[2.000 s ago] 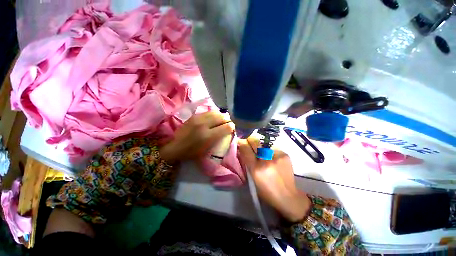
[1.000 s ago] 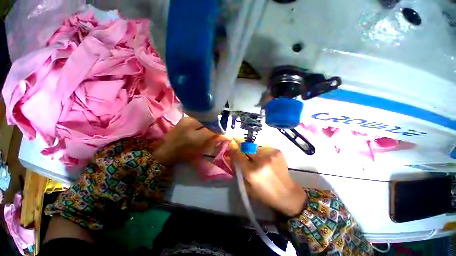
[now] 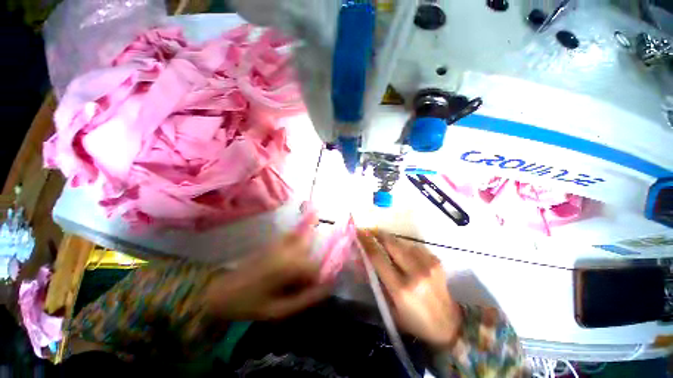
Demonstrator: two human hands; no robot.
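A pink fabric piece (image 3: 338, 249) lies between my hands, in front of the needle area of the sewing machine head (image 3: 350, 151). My left hand (image 3: 277, 277) is motion-blurred and holds the left side of the piece. My right hand (image 3: 413, 284) lies at the right of the piece, with its fingertips at the white elastic (image 3: 380, 295), which runs down toward the lap. The exact grip of the right fingers is blurred. The presser foot is hidden behind the blue and clear guard and the glare.
A large pile of pink pieces (image 3: 181, 140) lies left of the needle. A blue knob (image 3: 427, 133), a slotted black lever (image 3: 440, 201) and pink scraps (image 3: 550, 203) are at the right. A smartphone (image 3: 618, 295) lies at the right table edge. A clear plastic bag (image 3: 70, 37) is behind the pile.
Both hands and the pink piece have moved back from the needle toward the front table edge. My left hand has moved down most. The camera view has also shifted.
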